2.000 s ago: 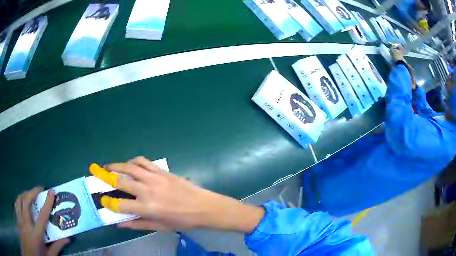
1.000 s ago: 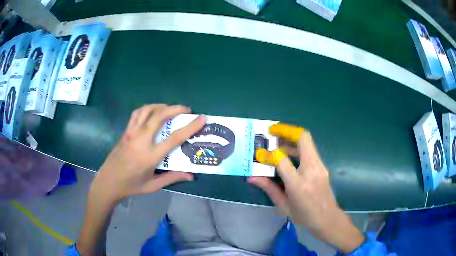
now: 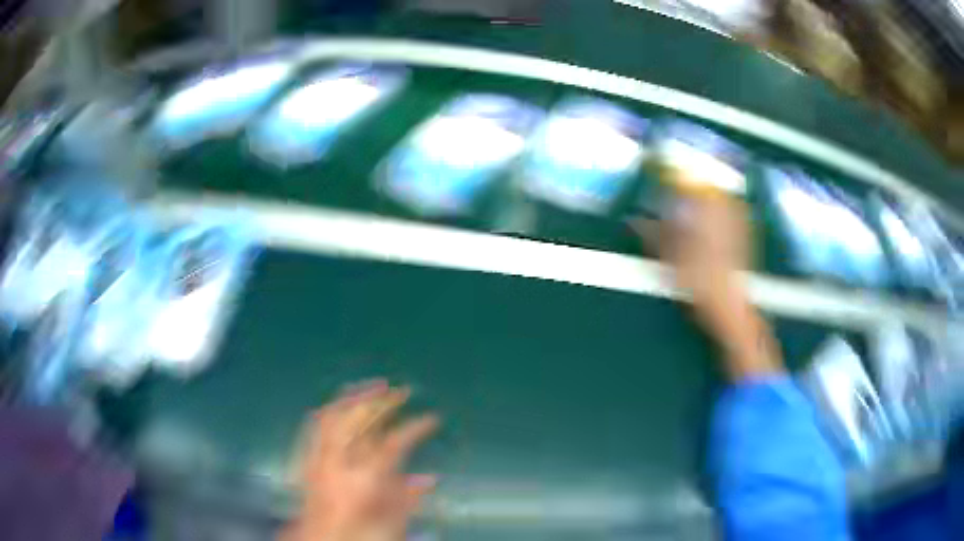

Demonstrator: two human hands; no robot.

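The view is blurred. My right hand (image 3: 714,238) reaches over the white divider rail (image 3: 455,245) to the green conveyor belt. Its yellow-tipped fingers overlap the lower part of a blue-and-white carton (image 3: 703,159) on the belt. The blur hides whether they grip it or only touch it. My left hand (image 3: 365,465) is low over the near green bench (image 3: 476,359), with its fingers apart and nothing in them.
Several blurred cartons lie spaced along the belt, one of them (image 3: 460,153) left of my right hand. More cartons (image 3: 190,306) stand at the bench's left end, and others (image 3: 846,391) at the right. A purple sleeve (image 3: 63,465) is at the lower left.
The view has shifted towards the belt. My left hand has let go of the sleeve carton, which is no longer on the bench before me. My right hand has moved forward over the rail.
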